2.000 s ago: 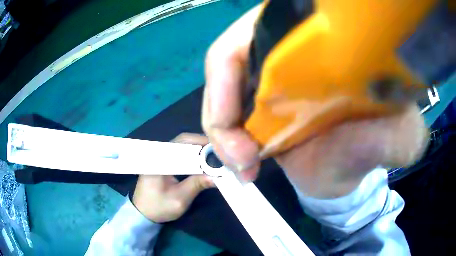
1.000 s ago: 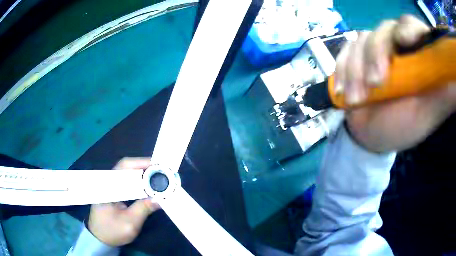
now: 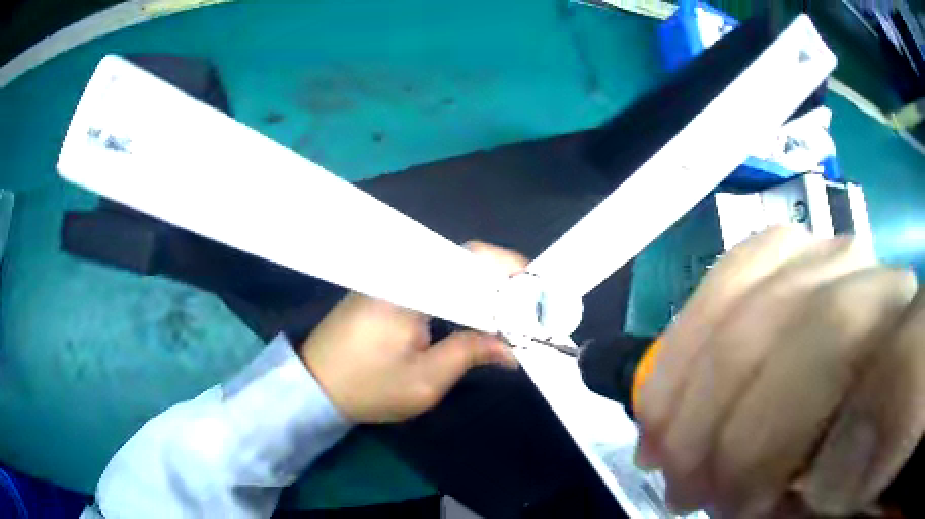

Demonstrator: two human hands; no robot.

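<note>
The white three-leg base [image 3: 294, 208] lies over the black fixture [image 3: 487, 188], its arms spread in a Y. My left hand [image 3: 390, 355] grips the base beside its centre hub [image 3: 538, 304], thumb at the near side and fingers behind. My right hand [image 3: 781, 375] is closed around the electric screwdriver [image 3: 609, 373], seen as a black nose and a bit of orange. Its thin bit points left and reaches the near side of the hub. The screw tip is too small to tell. My right hand hides most of the tool and part of the lower arm.
A pale grey screw feeder [image 3: 796, 208] stands at right, partly behind my right hand. A blue bin [image 3: 756, 174] with white fittings is behind it. Another blue container [image 3: 682, 35] is at the upper right. The teal mat [image 3: 304, 81] lies around the fixture, with a pale strip behind.
My right hand has brought the screwdriver from the feeder to the hub. The view has shifted, the base now shows more fully, and my left hand still holds it by the hub.
</note>
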